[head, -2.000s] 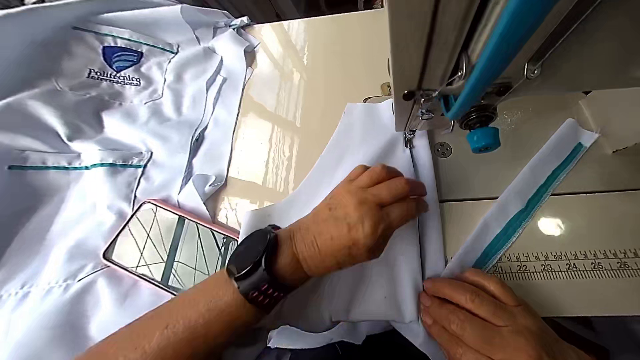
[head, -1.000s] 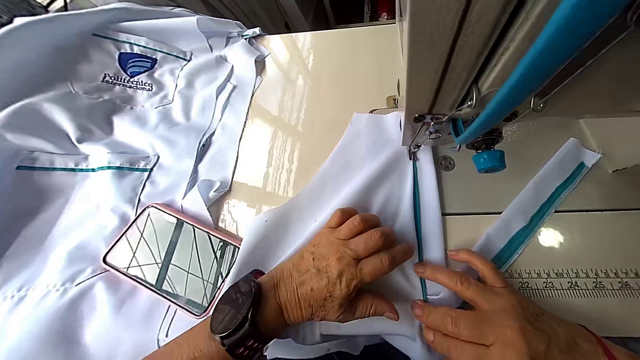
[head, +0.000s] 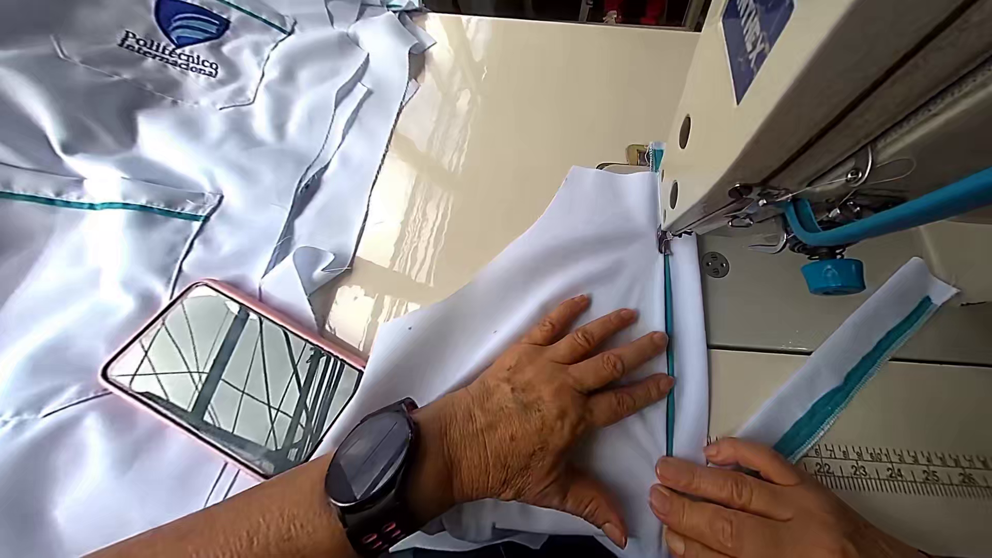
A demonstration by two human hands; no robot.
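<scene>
White fabric [head: 496, 310] lies under the presser foot [head: 665, 242] of a sewing machine [head: 759, 101], with a narrow teal strip [head: 669, 349] running down from the foot. My left hand [head: 550, 395], a black watch on its wrist, rests flat on the fabric with fingers spread, fingertips at the teal strip. My right hand [head: 736, 496] presses the lower end of the strip and the white edge beside it, fingers close together. Beyond that hand, a white and teal band [head: 860, 372] slants up to the right.
A white garment [head: 101, 263] with teal-trimmed pockets and an embroidered emblem covers the left side. A phone in a pink case [head: 232, 380] lies on it. A blue knob [head: 833, 277] sits on the machine, and a ruler scale [head: 899, 471] marks the table at lower right.
My left hand has opened out from its curled pose of two seconds ago and lies flat. The teal strip shows more plainly than in the oldest frame. The view is now closer to the machine.
</scene>
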